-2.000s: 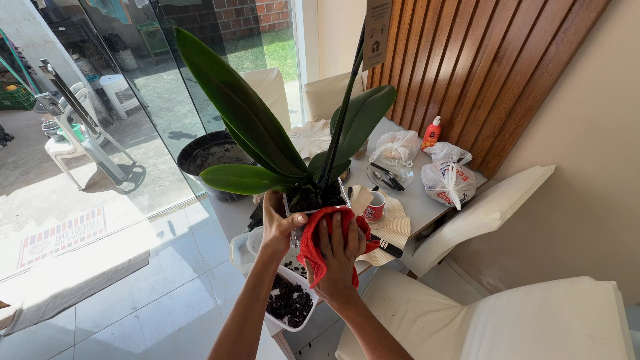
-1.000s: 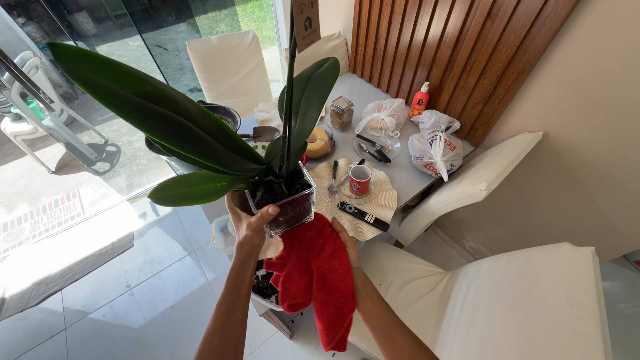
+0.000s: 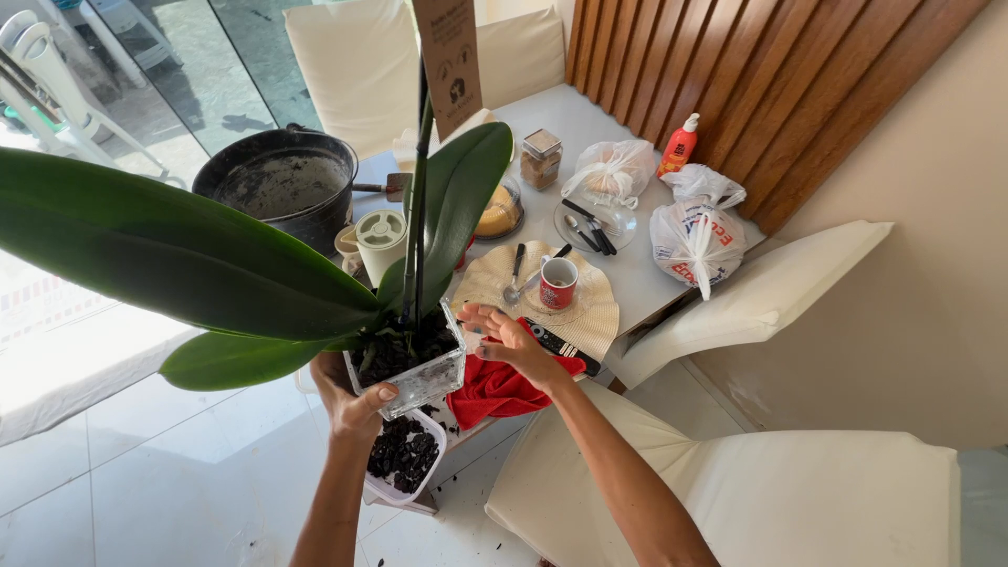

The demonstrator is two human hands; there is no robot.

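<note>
My left hand (image 3: 350,398) grips the lower left side of a clear square pot (image 3: 421,382), its thumb on the near wall. The pot holds dark bark and an orchid plant with broad green leaves (image 3: 181,260), a dark upright stem and a brown card tag (image 3: 447,67). My right hand (image 3: 512,342) is by the pot's right side with its fingers apart; whether the fingertips touch the pot cannot be told. A red cloth (image 3: 496,390) lies below that hand at the table edge, partly over a black remote control (image 3: 561,345). A white plastic tub (image 3: 405,457) of bark pieces sits below the pot.
On the table (image 3: 579,118) are a black bucket (image 3: 276,185), a red mug (image 3: 558,282) on a woven placemat (image 3: 472,283), a glass plate with cutlery (image 3: 594,227), a jar (image 3: 541,160), tied plastic bags (image 3: 699,244) and a red bottle (image 3: 679,146). Cream chairs (image 3: 819,488) stand at right.
The red cloth, earlier held against the pot, now lies at the table edge, and my right hand has let go of it. My left hand still holds the pot.
</note>
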